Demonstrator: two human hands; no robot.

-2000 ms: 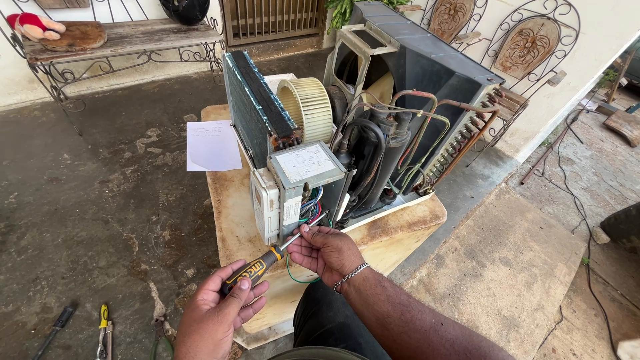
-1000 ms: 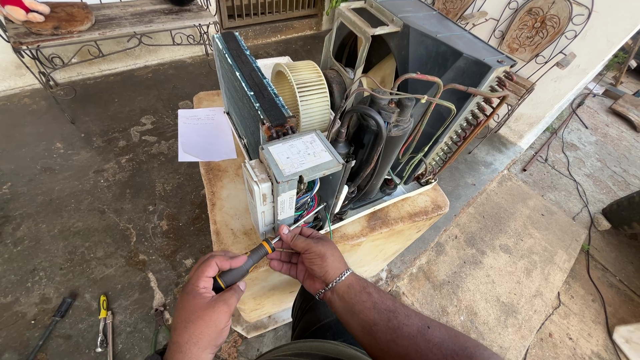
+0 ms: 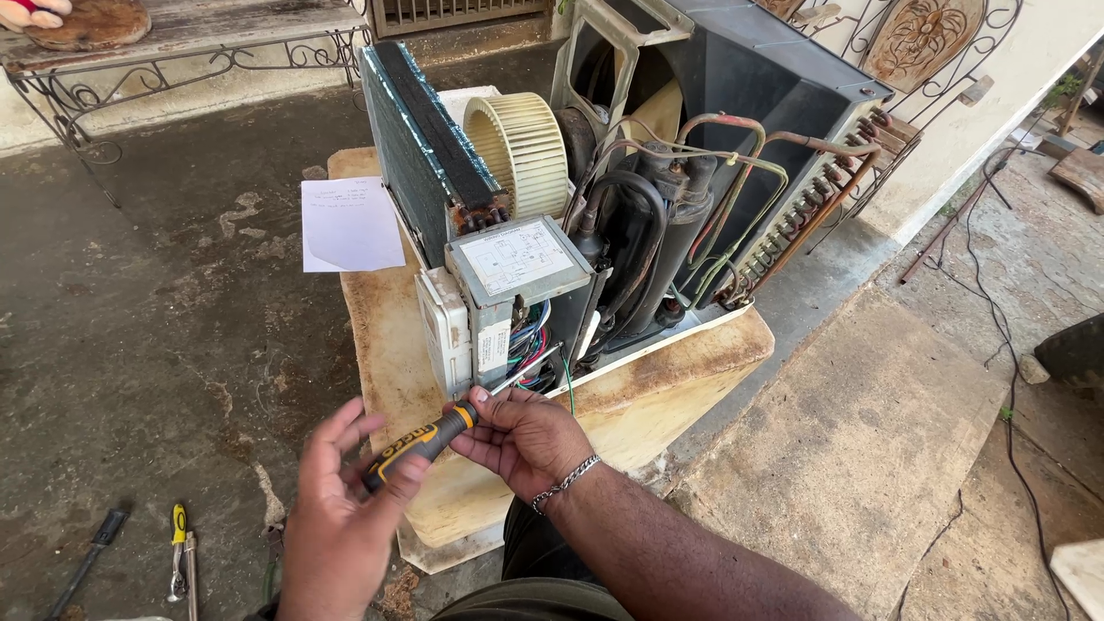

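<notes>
A screwdriver (image 3: pixel 423 444) with a grey and yellow handle slants up to the right. My left hand (image 3: pixel 349 509) is loosely around the handle's rear end, its thumb against the grip and its fingers spread. The fingers of my right hand (image 3: pixel 526 435), with a chain bracelet at the wrist, hold the front of the handle and the shaft. The shaft reaches toward coloured wires (image 3: pixel 530 341) in the metal control box (image 3: pixel 511 259) of an opened air conditioner. Near the tip a thin green wire (image 3: pixel 567 379) hangs down. Exact contact at the tip cannot be told.
The unit, with its blower wheel (image 3: pixel 517 155), compressor (image 3: pixel 660 233) and copper pipes (image 3: pixel 811 142), stands on a worn pale block (image 3: pixel 690 379). A written paper (image 3: pixel 349 228) lies at its left. Tools, including a yellow-handled ratchet (image 3: pixel 178 526), lie on the floor at lower left.
The fingers of my left hand have loosened and spread around the screwdriver handle, which has turned so its lettering shows again. My right hand still holds the front part.
</notes>
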